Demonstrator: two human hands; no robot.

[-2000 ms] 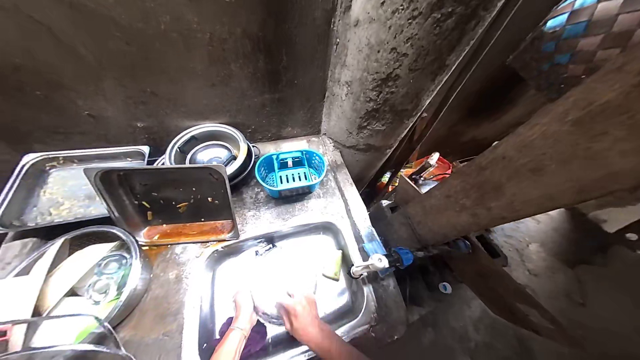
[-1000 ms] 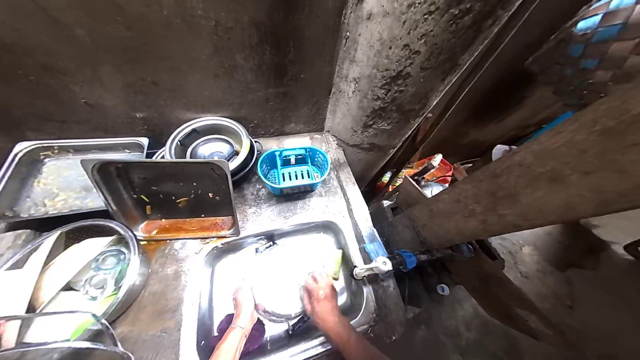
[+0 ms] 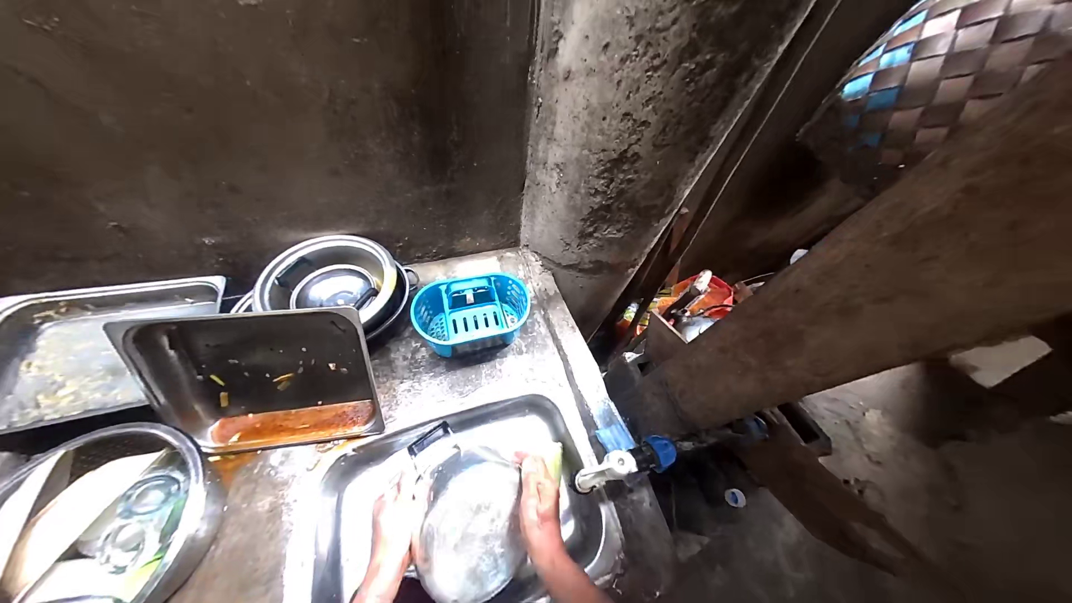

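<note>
Over the metal sink basin (image 3: 352, 469), a round metal pan or lid (image 3: 471, 528) is tilted up between my hands, with a dark handle (image 3: 430, 438) at its far left. My left hand (image 3: 395, 519) grips its left edge. At the right edge, my right hand (image 3: 540, 507) holds it along with a yellow-green sponge or scrubber (image 3: 556, 462). A white tap (image 3: 607, 471) with a blue fitting is just right of the basin. Glare hides much of the basin floor, and a dark item shows partly below my left hand.
A blue plastic basket (image 3: 471, 314) stands behind the sink. Left of it are stacked metal pans (image 3: 327, 276), a soiled rectangular pan (image 3: 260, 377) propped up, and a flat tray (image 3: 75, 360). A large bowl (image 3: 201, 494) holds dishes at lower left. A thick post (image 3: 837, 276) slants across the right.
The round metal piece, lying lower in the basin a second ago, is now tilted up between both hands, its dark handle at the far side. My right hand is at its right edge.
</note>
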